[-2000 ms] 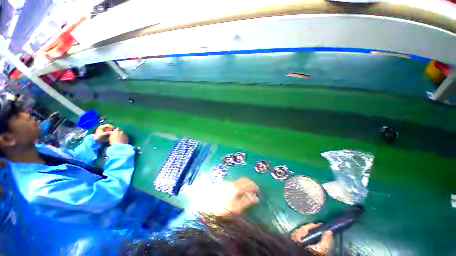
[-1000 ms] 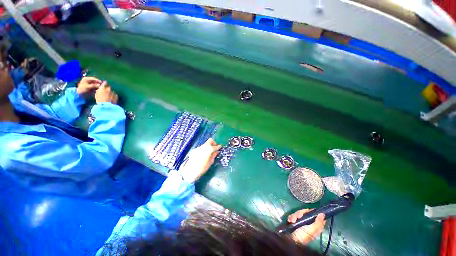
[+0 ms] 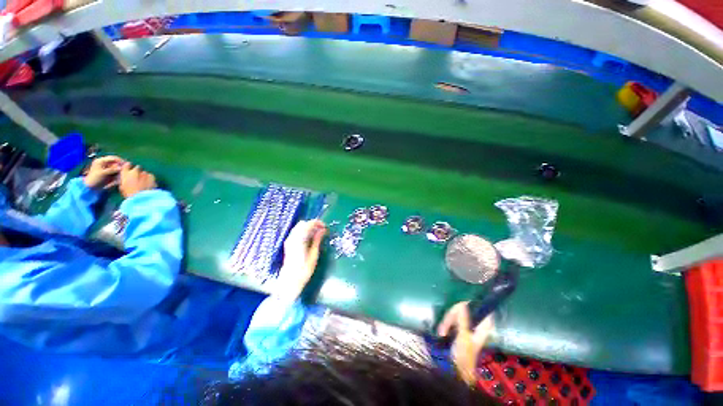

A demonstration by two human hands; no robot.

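Note:
My left hand (image 3: 305,244) is beside the lower end of the thin dark-blue strips (image 3: 319,204), left of a small heap of shiny metal parts (image 3: 347,241); whether its fingertips pinch anything is too small to tell. My right hand (image 3: 468,327) is blurred at the bench's front edge, closed around a black electric screwdriver (image 3: 496,292). The screwdriver points away over the bench, just right of the round speckled screw dish (image 3: 472,258). Round dark-and-silver units lie beyond the heap (image 3: 379,214) and left of the dish (image 3: 440,231). A bundle of blue-and-silver part strips (image 3: 269,230) lies left of my left hand.
A crumpled clear bag (image 3: 529,230) lies beyond the dish. The green conveyor belt (image 3: 444,162) carries spaced dark units. A red lattice tray (image 3: 535,381) is below the bench edge, and red trays (image 3: 708,325) stand far right. A person in light blue (image 3: 95,266) works at left.
The view has shifted. My left hand moved from the bench front to the strips and then slightly away from the metal heap. The screwdriver has swung to point farther forward. The lower red tray has come into view.

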